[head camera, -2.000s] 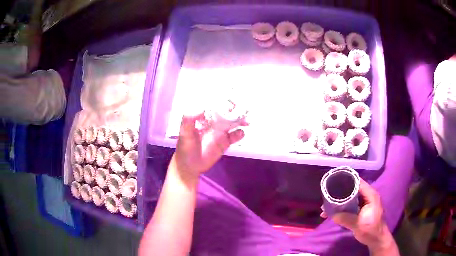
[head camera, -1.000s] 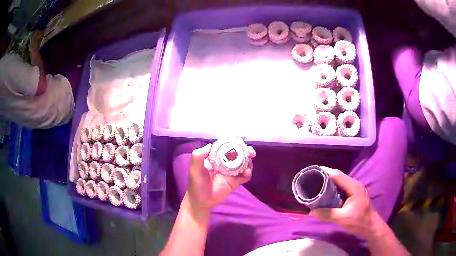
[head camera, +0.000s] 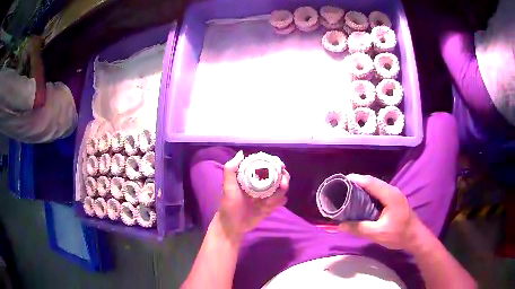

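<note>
My left hand (head camera: 248, 206) holds a pale toothed ring (head camera: 260, 175) with its central hole facing up, above my lap. My right hand (head camera: 389, 211) is closed around a dark grey-purple tubular sleeve (head camera: 353, 198), its open round end pointing left and up. The ring and the sleeve are apart. The large purple tray (head camera: 293, 139) lies in front of my knees, with similar toothed rings (head camera: 389, 91) in rows along its right side and at the back. A white liner (head camera: 260, 84) glares under them.
A side tray (head camera: 161, 130) at left holds rows of notched pieces (head camera: 117, 163) on a white liner. Blue crates (head camera: 73, 231) stand on the floor at left. A person's sleeve (head camera: 53, 115) is at the left edge; another person's sleeve and leg (head camera: 466, 73) are at right.
My left hand has come back from over the large tray with the toothed ring, to above my lap. My right hand has moved left with the sleeve, which now tilts more to the left.
</note>
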